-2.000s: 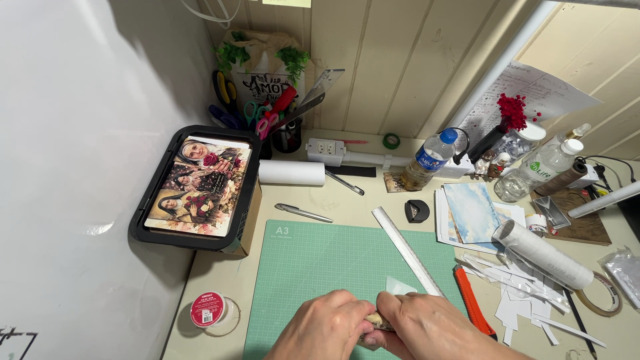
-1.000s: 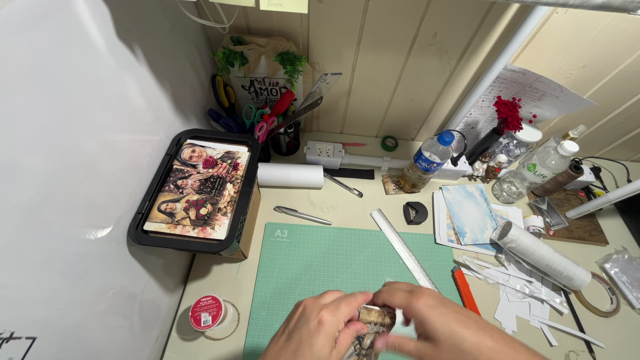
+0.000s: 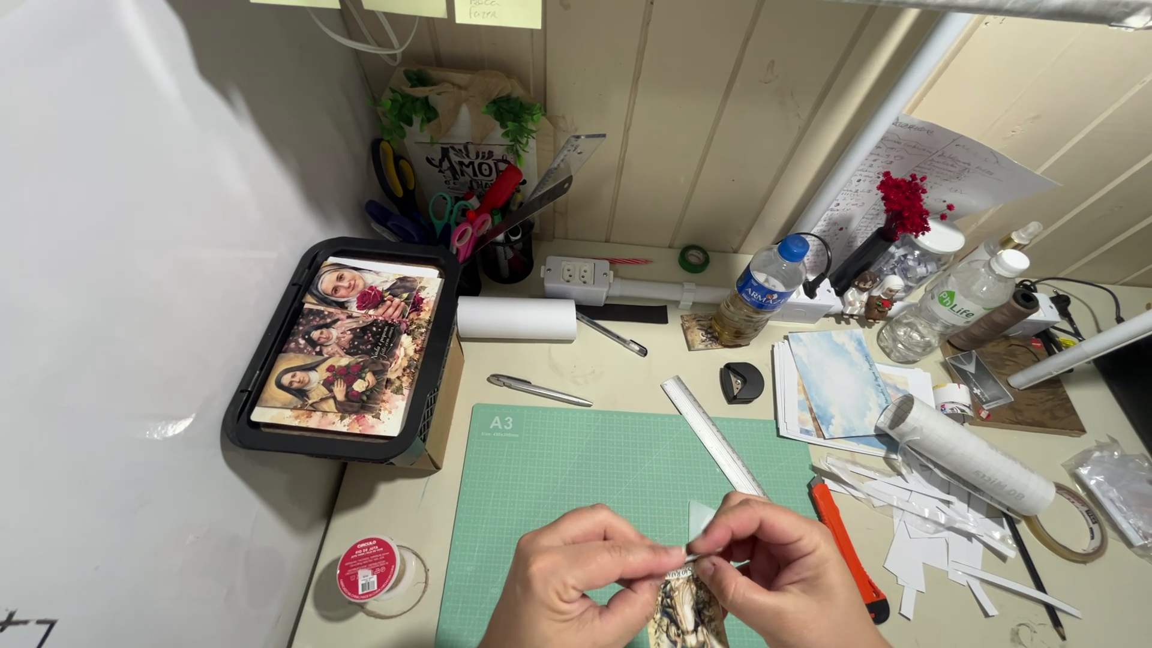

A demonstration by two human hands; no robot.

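Over the lower part of a green A3 cutting mat (image 3: 540, 468), my left hand (image 3: 585, 576) and my right hand (image 3: 765, 567) meet at the fingertips. Both pinch the top edge of a small printed card (image 3: 688, 612) with a brown and cream picture; its lower part runs out of view. What exactly lies between the fingertips is too small to tell. Just beyond my right hand a clear ruler (image 3: 715, 436) lies slanted over the mat, and a small translucent piece (image 3: 700, 516) shows behind the fingers. An orange utility knife (image 3: 848, 549) is to the right of my right hand.
At the left, a black tray (image 3: 236, 423) holds printed cards. A ribbon or twine spool (image 3: 367, 569) stands lower left. Beyond the mat lie a pen (image 3: 538, 391) and a black corner punch (image 3: 742, 383). Paper scraps (image 3: 909, 549), a cardboard tube (image 3: 967, 454) and bottles (image 3: 760, 292) occupy the right.
The hands have shifted their grip to the card's top edge, with the fingertips now pinched together. More of the printed card shows than two seconds ago, when the hands mostly covered it.
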